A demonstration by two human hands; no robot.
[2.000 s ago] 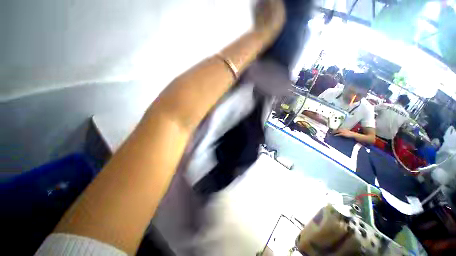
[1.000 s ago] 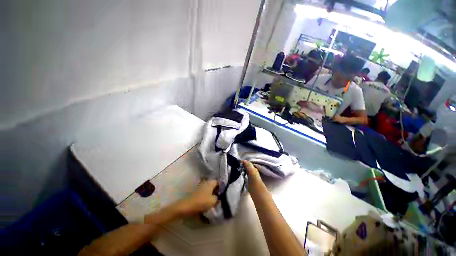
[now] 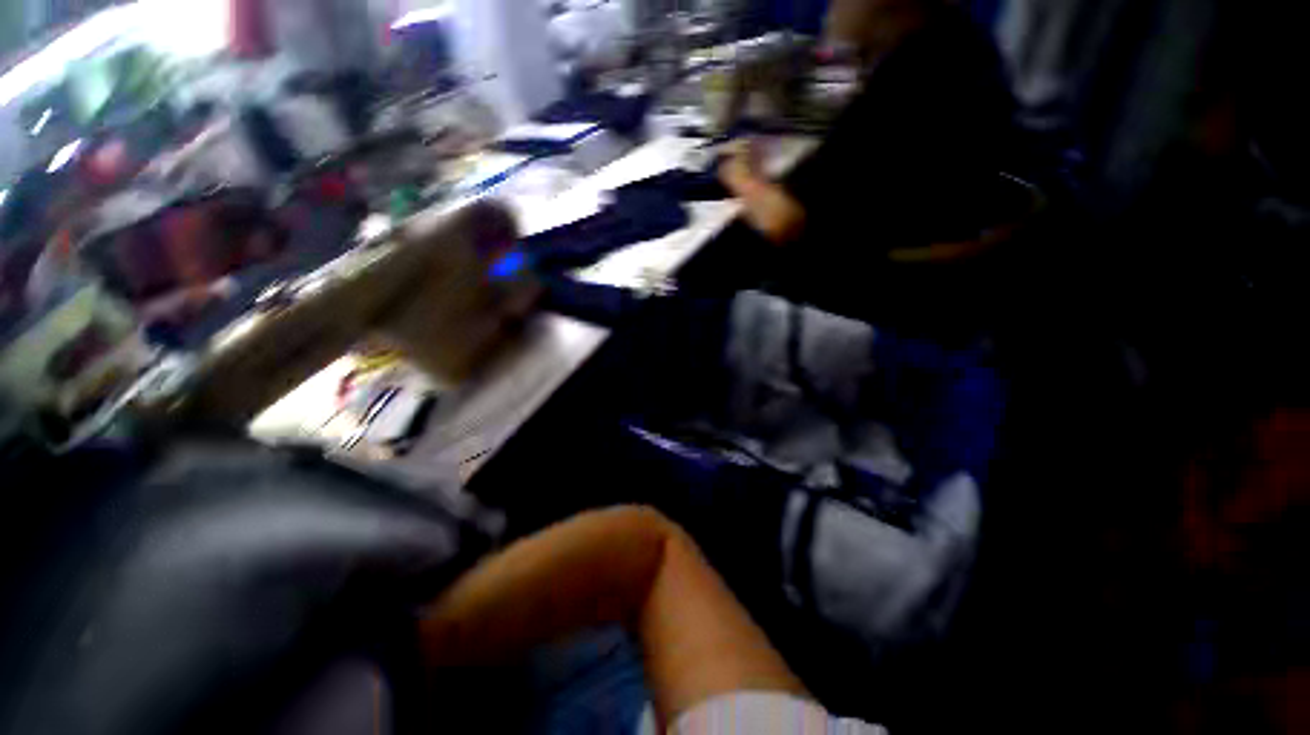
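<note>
The view is strongly blurred. A dark grey and black mass (image 3: 230, 574), perhaps cloth, fills the lower left close to the camera. A bare bent arm with a pale sleeve end, apparently my right, comes up from the bottom edge, and its forearm runs left to this mass. The hand itself cannot be made out. My left hand is not in view. A bundle of white and navy pieces (image 3: 848, 373) lies to the right, with a blue surface beside it.
A blurred sewing machine (image 3: 431, 295) stands on a pale table (image 3: 525, 395) at left centre. Beyond it are dark cloth pieces (image 3: 618, 223) on another work surface. A person in dark clothing (image 3: 905, 158) is at the upper right. The right side is very dark.
The view has swung far right, away from the wall and the white and navy bundle both hands were on a second ago. The dark mass and the right-hand bundle are now in view.
</note>
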